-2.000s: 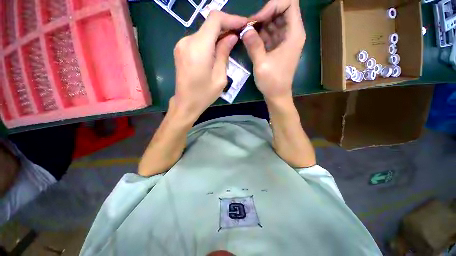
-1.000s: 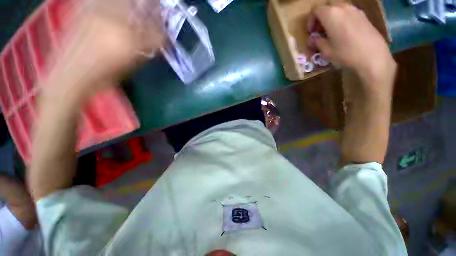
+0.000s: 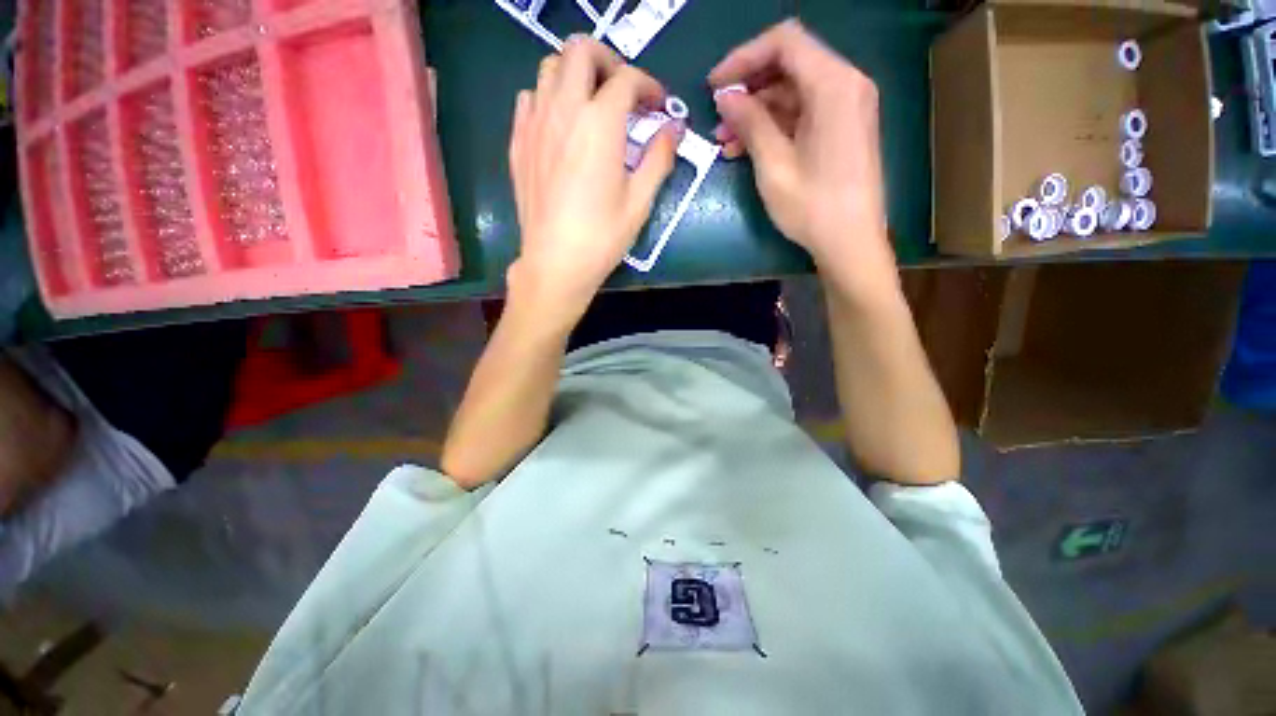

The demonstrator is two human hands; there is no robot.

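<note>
A white plastic frame (image 3: 680,210) lies on the dark green bench in front of me, partly under my left hand. My left hand (image 3: 595,154) is on the frame's upper end, with thumb and fingers around it. A white ring (image 3: 677,108) shows at my left fingertips, at the frame's upper end. My right hand (image 3: 805,133) is just right of the frame, apart from my left hand. It pinches a small white ring (image 3: 731,92) between thumb and forefinger. The underside of the frame is hidden.
A pink compartment tray (image 3: 434,210) with fine shiny parts stands at the left. An open cardboard box (image 3: 970,140) of white rings stands at the right. More white frames (image 3: 637,25) lie beyond my hands. A larger carton (image 3: 1092,364) is below the bench edge. A person's arm (image 3: 35,434) shows at lower left.
My right hand has left the ring box and come back to the middle with a ring. My left hand has come back from over the pink tray to the frame.
</note>
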